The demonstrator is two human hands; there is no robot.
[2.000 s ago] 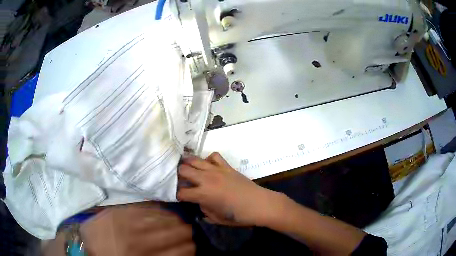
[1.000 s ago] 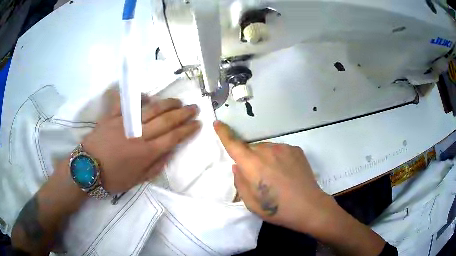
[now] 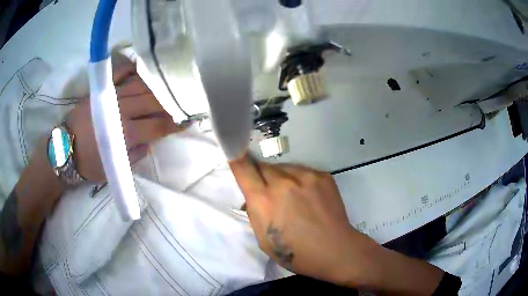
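Note:
A white garment (image 3: 168,231) with double dark stitch lines lies under the sewing machine head (image 3: 223,75) and over the table's left and front. My left hand (image 3: 139,113), with a watch at the wrist, lies flat on the cloth left of the needle area, partly behind the blue and white tube (image 3: 113,139). My right hand (image 3: 295,208) is at the cloth's right edge, just in front of the head. Its index finger points toward the needle area, and its fingertips are partly hidden. The head covers the needle and presser foot.
Two cream knobs, an upper one (image 3: 307,87) and a lower one (image 3: 273,145), stick out right of the needle area. The table (image 3: 399,202) has a ruler along its front edge. Loose white garments (image 3: 492,243) lie below the table at the right.
The view has moved closer to the machine head. Since the earliest frame, my left hand has come onto the cloth and my right hand has moved up to the needle area, with the cloth under the head.

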